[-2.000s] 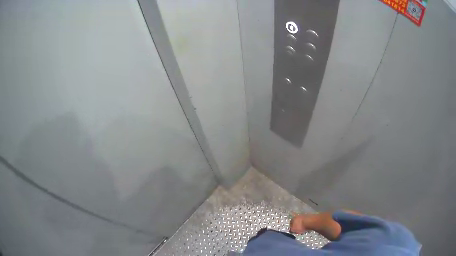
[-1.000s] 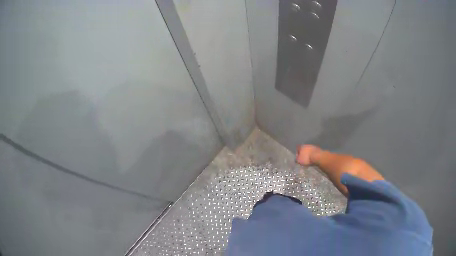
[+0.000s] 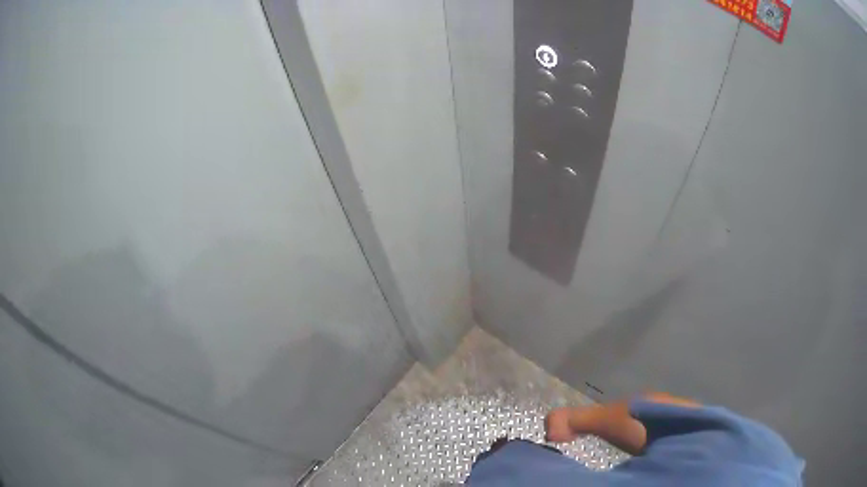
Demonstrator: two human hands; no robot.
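Note:
My right hand [image 3: 563, 425] is at the lower right, small and slightly blurred, below a blue sleeve. Its fingers look curled, and I cannot tell whether it holds anything. It is well below the lift control panel [image 3: 566, 133] and does not touch it. The panel is a dark metal strip with round buttons on the grey wall; one upper button is lit white. My left hand is not in view.
The lift door [image 3: 171, 219] is a large grey surface on the left, with a dark curved line low across it. The patterned metal floor [image 3: 447, 433] lies below. A red sticker [image 3: 756, 14] is on the right wall at the top.
Compared with one second ago, the view has tilted up, so the lit button and red sticker show again. My right hand appears lower in the picture.

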